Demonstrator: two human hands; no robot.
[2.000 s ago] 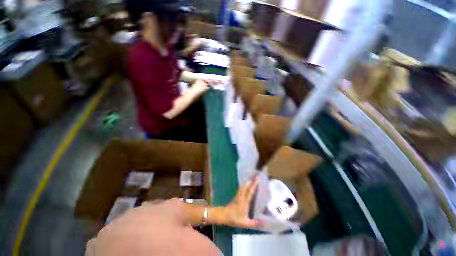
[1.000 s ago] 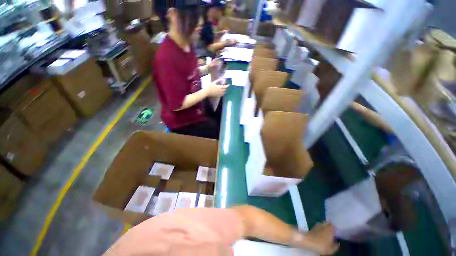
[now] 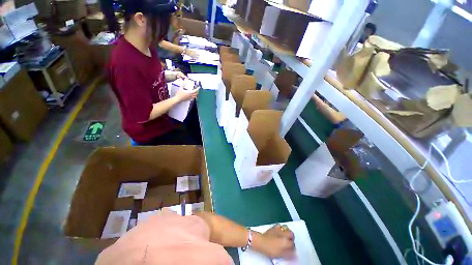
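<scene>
My left hand (image 3: 277, 242) is low in the picture, fingers curled down over white sheets (image 3: 305, 239) on the green bench. Whether it grips a sheet is hidden. My right hand is not in view. An open retail box (image 3: 256, 175), white outside and brown inside, stands beyond the sheets with its tall flap up. More open boxes stand in a row behind it. Another open white box (image 3: 318, 173) stands further right, with clear plastic at its brown flap.
A large brown carton (image 3: 139, 160) holding packed white boxes is at my left. A person in a dark red shirt (image 3: 135, 88) handles a white box beyond it. A slanted white post (image 3: 323, 67) and shelf are at right, with a power strip (image 3: 446, 225) and torn brown carton (image 3: 401, 83).
My left hand has moved back left from the far box onto the white sheets. The far box with clear plastic now stands free of my hand. The neighbouring person now holds a white box.
</scene>
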